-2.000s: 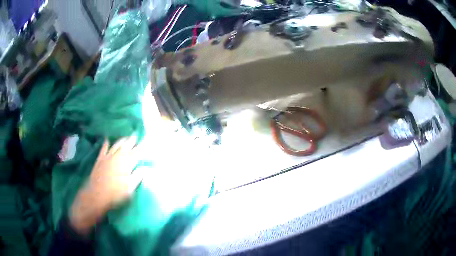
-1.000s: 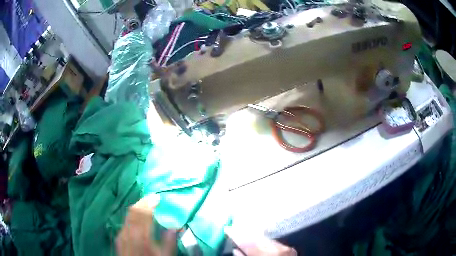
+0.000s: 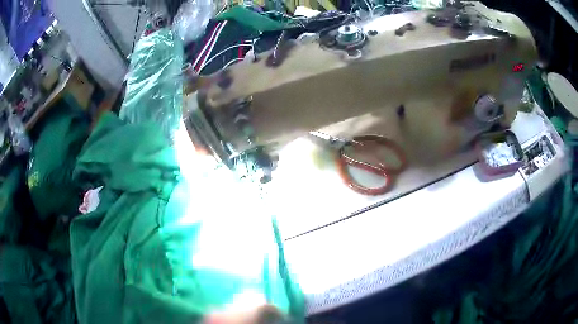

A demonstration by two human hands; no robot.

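Observation:
The green garment piece (image 3: 123, 234) lies over the left of the table and hangs towards me, washed out white by the lamp in its middle. A narrow green edge of cloth (image 3: 285, 272) runs down to the bottom edge. One of my hands (image 3: 247, 313) shows at the bottom edge, at the cloth, cut off and blurred by glare; I cannot tell which hand or its grip. The other hand is not visible. The needle area (image 3: 256, 166) of the beige sewing machine (image 3: 355, 82) is partly lost in glare.
Orange-handled scissors (image 3: 371, 166) lie under the machine arm. A small reddish tray (image 3: 499, 155) with whitish contents stands at the table's right end. A clear bag with green pieces (image 3: 152, 79) is behind left. Green garments (image 3: 60, 164) are piled at left. The white table (image 3: 405, 234) has a printed scale.
One second ago both hands showed at the bottom; now only part of one does. The cloth now reaches lower along the table's front edge. The view has shifted slightly.

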